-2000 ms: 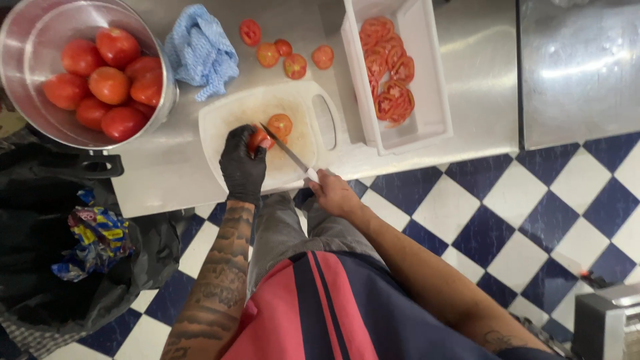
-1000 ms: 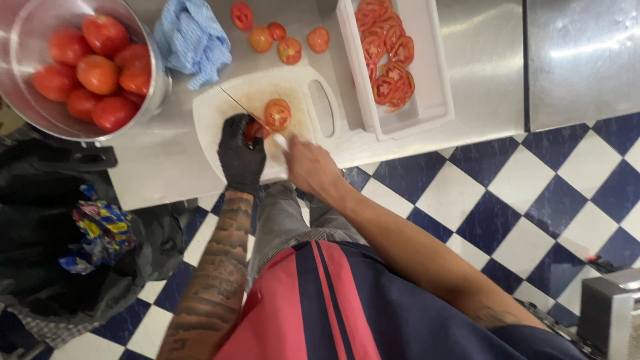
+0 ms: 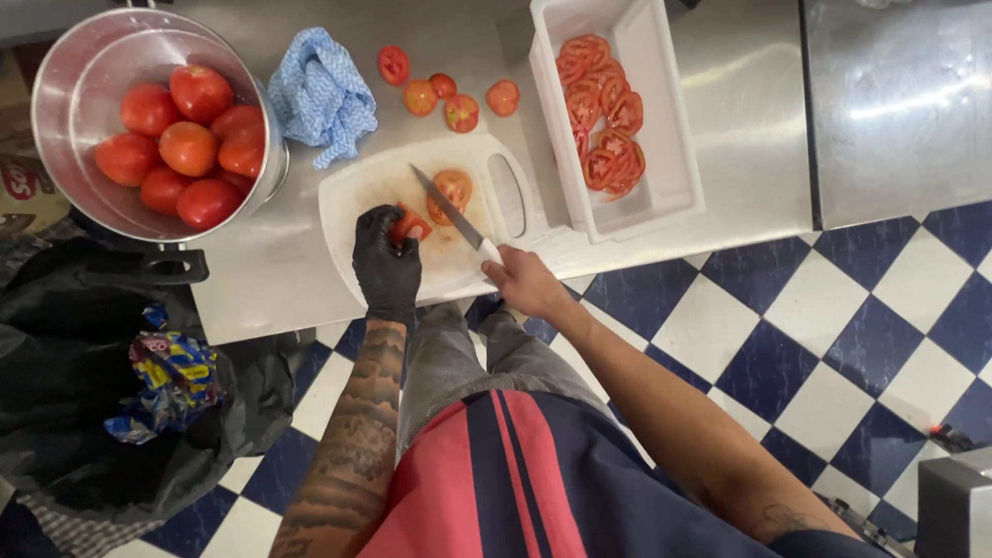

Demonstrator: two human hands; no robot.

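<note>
My left hand [image 3: 387, 260], in a black glove, grips a piece of tomato [image 3: 409, 225] on the white plastic cutting board [image 3: 356, 194]. In my bare right hand [image 3: 527, 283] is the white handle of a kitchen knife [image 3: 448, 207]; its blade points up and left, just right of the held piece. Cut tomato slices [image 3: 453, 188] lie on the board behind the blade, partly covered by it. A white plastic tub [image 3: 666, 155] at the right holds several overlapping tomato slices [image 3: 608, 101]. Several tomato end pieces [image 3: 462, 113] rest on the steel counter beyond the board.
A metal pot [image 3: 66, 93] of whole tomatoes [image 3: 188, 148] stands at the left. Beside it is a crumpled blue-and-white cloth [image 3: 322, 97]. Below the pot hangs a black bin bag [image 3: 54, 349] with printed wrappers [image 3: 174, 380]. The steel counter's edge [image 3: 263, 329] runs in front of me.
One second ago my right hand was closer to my left, with the blade beside the held tomato. The knife has since moved right, over the cut slices.
</note>
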